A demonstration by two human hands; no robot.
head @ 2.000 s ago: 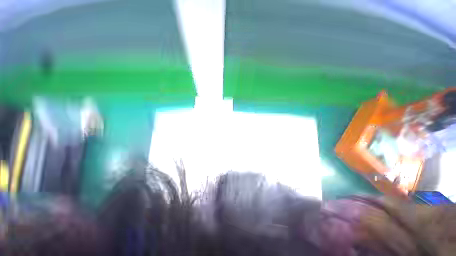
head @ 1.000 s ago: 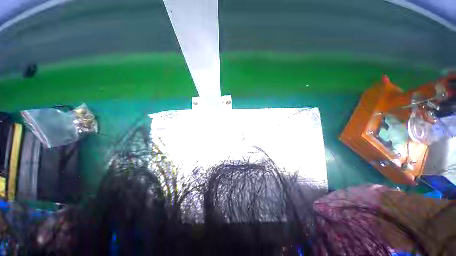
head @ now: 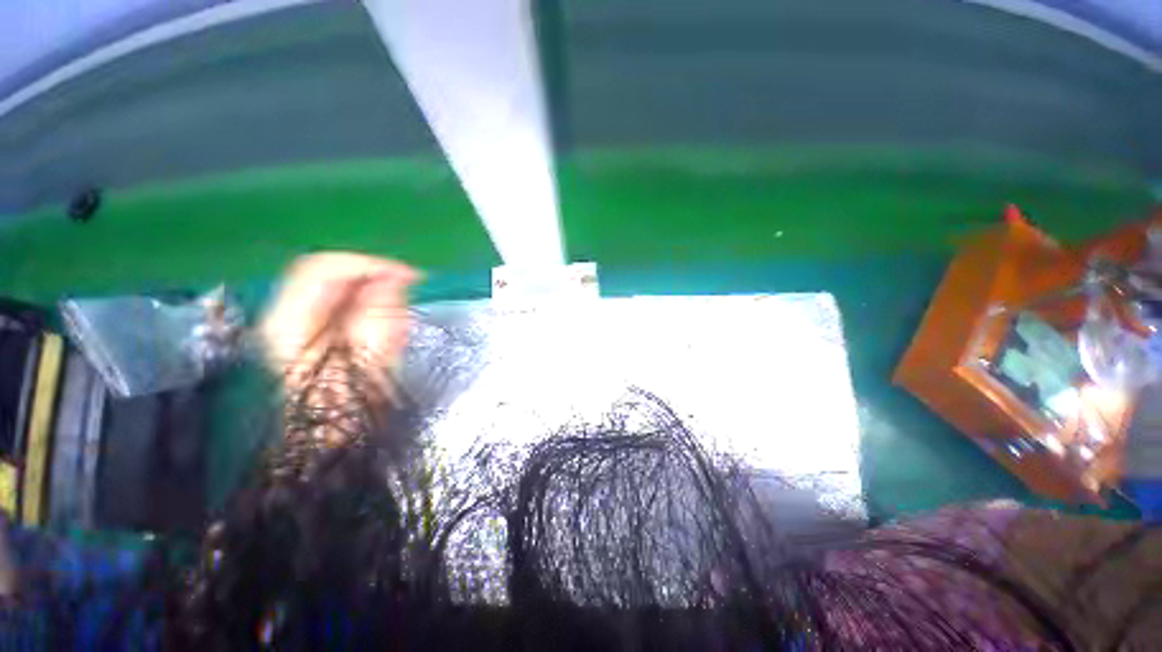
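Note:
The silvery-white bubble mat [head: 726,369] lies in front of me, its lower part behind dark hair. My left hand [head: 342,312] is at the mat's upper left corner, blurred and partly behind hair. Its fingers look bent, and whether it holds anything cannot be told. A pink and tan shape at the lower right may be my right arm, but no right hand can be made out. The orange test fixture [head: 962,325] stands on the right with a pale green plate [head: 1039,354] and clear and shiny parts inside.
A white upright post [head: 484,115] rises behind the mat. On the left are a clear plastic bag [head: 134,341] with small pieces and a black box with a yellow stripe [head: 45,414]. The bench [head: 898,446] is green.
My left hand has come into view at the mat's upper left corner. The mat and fixture sit slightly further right and lower in the picture. The picture was more blurred two seconds ago.

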